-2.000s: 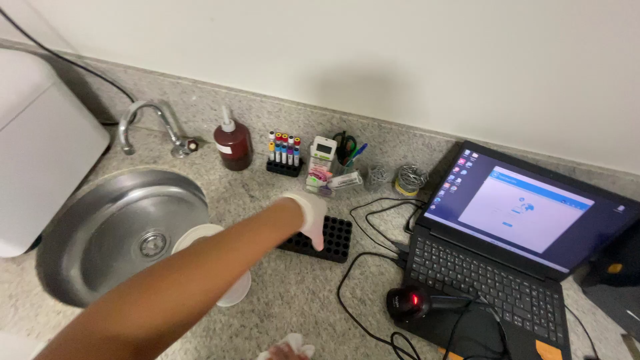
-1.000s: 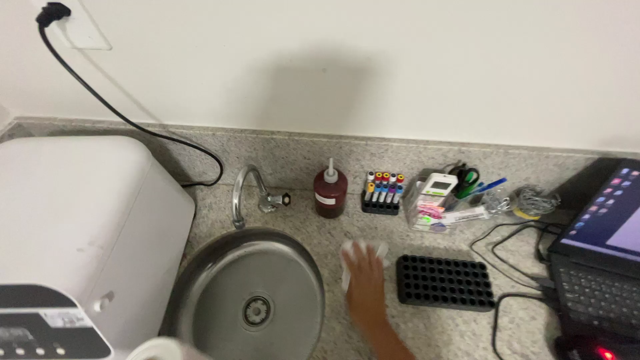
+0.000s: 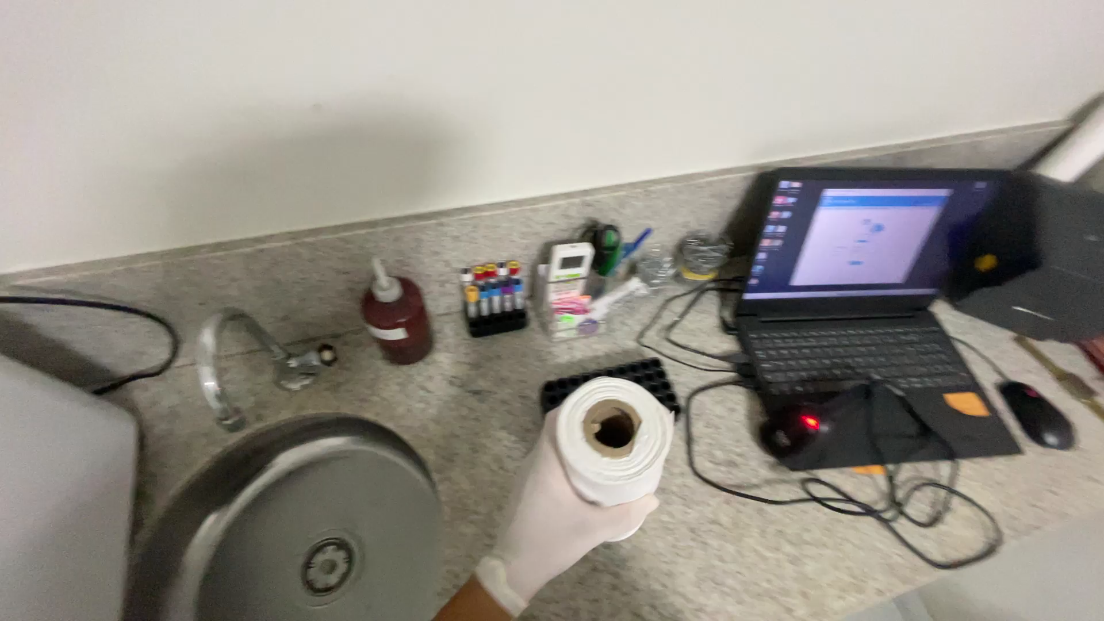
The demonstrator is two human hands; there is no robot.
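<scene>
A white roll with a cardboard core stands upright in the grip of my left hand, which wears a pale glove. My thumb lies across the near side of the roll, and the other fingers are mostly hidden behind it. Behind the roll, partly covered by it, is a black tube rack with rows of round holes. Farther back, a small black rack holds several tubes with coloured caps. My right hand is not in view.
At left are a steel sink, a chrome faucet and a white appliance. A dark red bottle and a clear holder line the back. An open laptop, barcode scanner, mouse and looped cables lie right.
The roll, cut off at the lower left a second ago, is now near the middle in my left hand. My right hand, earlier on the counter with a white wipe, has left the view.
</scene>
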